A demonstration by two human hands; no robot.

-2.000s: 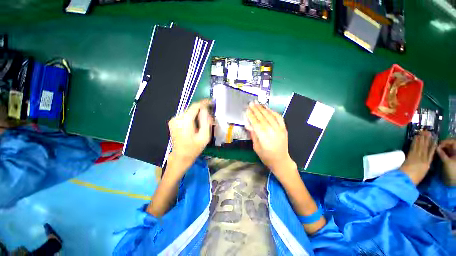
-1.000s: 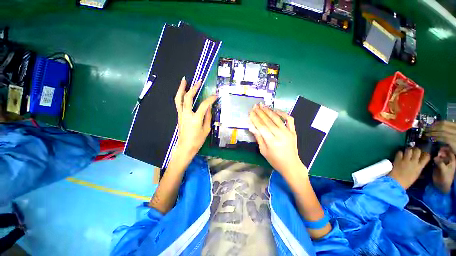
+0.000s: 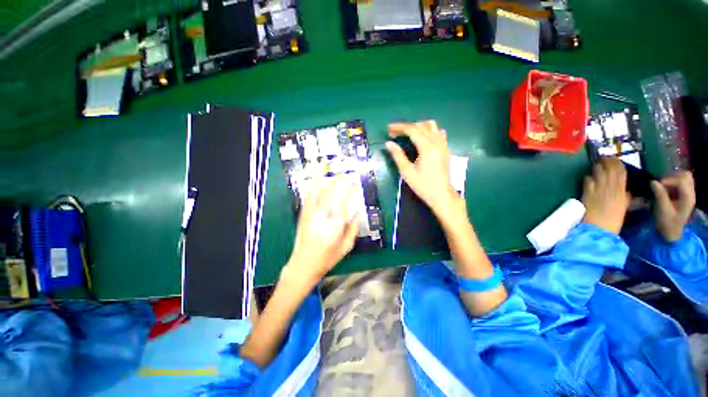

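Observation:
An open tablet unit lies in front of me, its mainboard with silver shields at the top. My left hand lies flat over the pale lower part of the unit, mostly covering the silver battery panel; the fingers appear to hold nothing. My right hand is raised right of the unit, fingers apart and curved, over the upper part of the black adhesive pad sheet. The sheet's white liner shows partly behind the hand.
Long black strips with a thin white tool lie left of the unit. A red box holds cream scraps. Several tablet units line the far side. Another person's hands work at the right, near a white roll. A blue bundle is far left.
The view has swung, showing more far units. My left hand has moved from beside the unit onto it. My right hand has left the panel for above the black sheet. The panel was lowered earlier.

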